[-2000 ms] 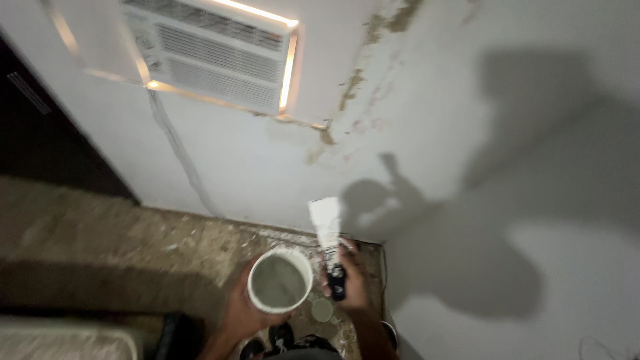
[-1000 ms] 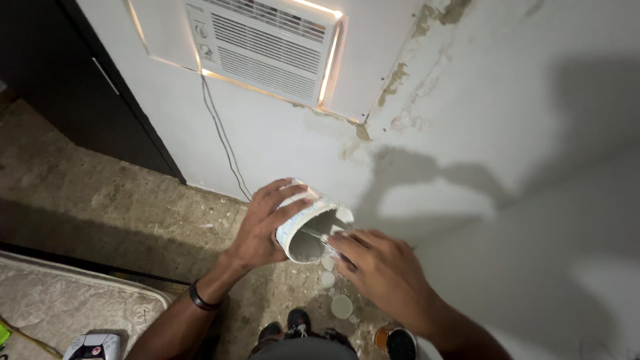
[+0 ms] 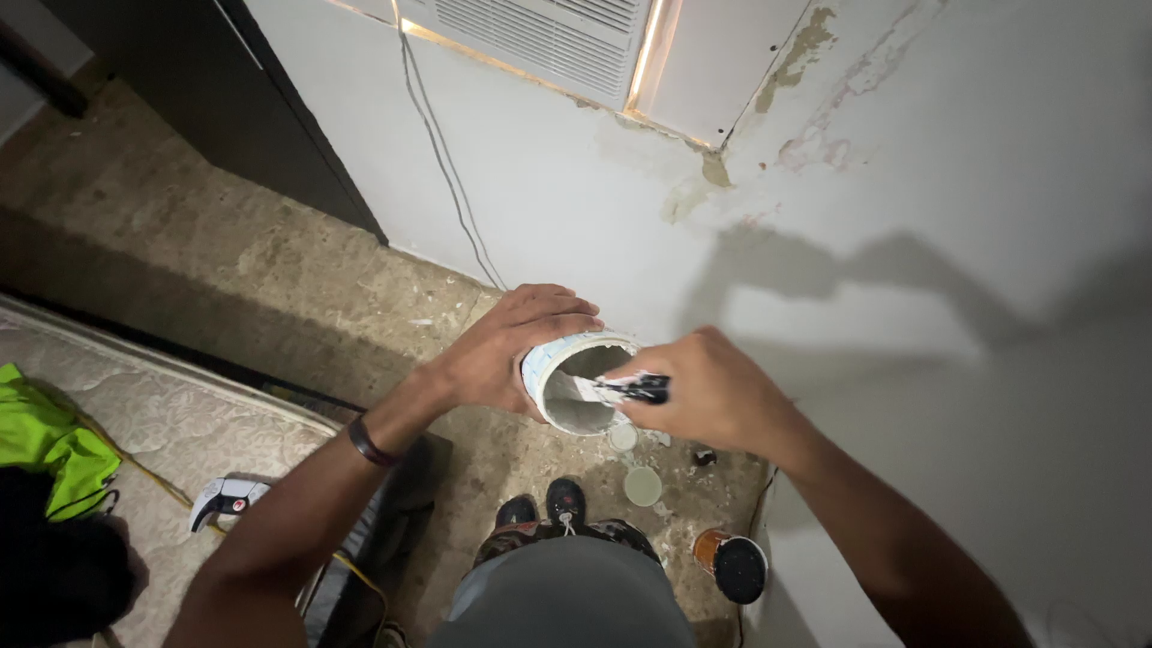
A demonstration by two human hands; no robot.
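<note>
My left hand (image 3: 508, 351) grips a white plastic bucket (image 3: 536, 373) by its outer side, and the bucket is tilted with its mouth toward me. Grey-white residue coats the inner wall. My right hand (image 3: 711, 391) is closed around the black handle of a putty knife (image 3: 641, 388), whose whitish blade reaches inside the bucket. The fingers of my right hand cover part of the rim. Above stands a white wall (image 3: 558, 189) with peeling, stained patches (image 3: 796, 58) below and beside an air conditioner (image 3: 549, 36).
A mattress (image 3: 171, 414) at the left bears a game controller (image 3: 227, 500) and a bright green cloth (image 3: 54, 445). An orange container with a black top (image 3: 740, 569) stands on the floor at the lower right. Cables (image 3: 441, 144) hang down the wall. A dark door (image 3: 261, 117) is at upper left.
Two seconds ago my right hand held the putty knife upright beside the bucket; now its blade is inside. The bucket has gone from mouth up to tilted, with my left hand on its side.
</note>
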